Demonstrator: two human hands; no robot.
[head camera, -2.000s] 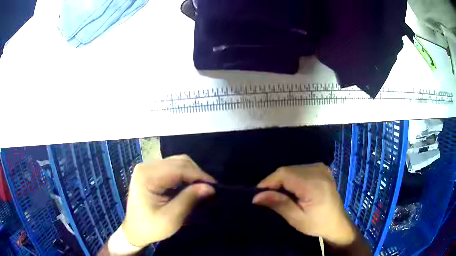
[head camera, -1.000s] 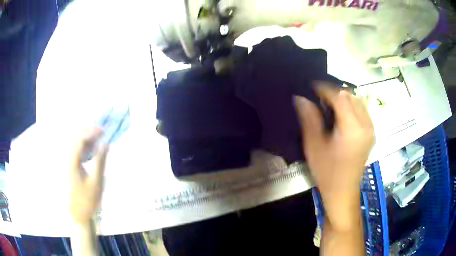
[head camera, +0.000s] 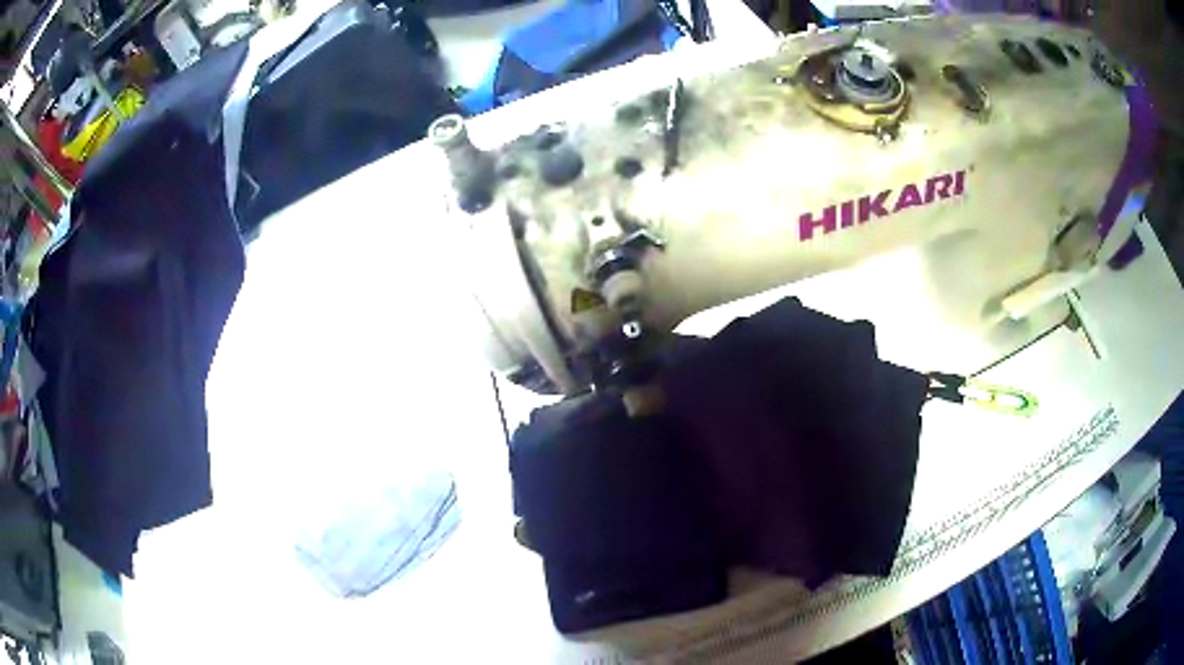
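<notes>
Dark squarish fabric pieces (head camera: 617, 520) lie on the white table under the left end of the sewing machine head (head camera: 727, 169). More dark pieces (head camera: 805, 442) overlap them on the right. The presser foot and needle area (head camera: 630, 370) is dark and hard to make out. A small stack of pale grey-blue pieces (head camera: 383, 533) lies on the table to the left. Thread snips with a bright green handle (head camera: 993, 396) lie right of the dark pieces. Neither of my hands is in the picture.
Long dark garment panels (head camera: 143, 312) with a pale edge drape over the table's far left. A printed ruler (head camera: 1013, 487) runs along the front edge. A blue crate (head camera: 1000, 611) and white packets (head camera: 1123, 539) are below right. A blue item (head camera: 571, 46) lies behind the machine.
The view has swung up and left, showing the whole machine head and the far-left panels. Both hands have left the picture. The pale pieces, earlier by my left hand, lie on the table.
</notes>
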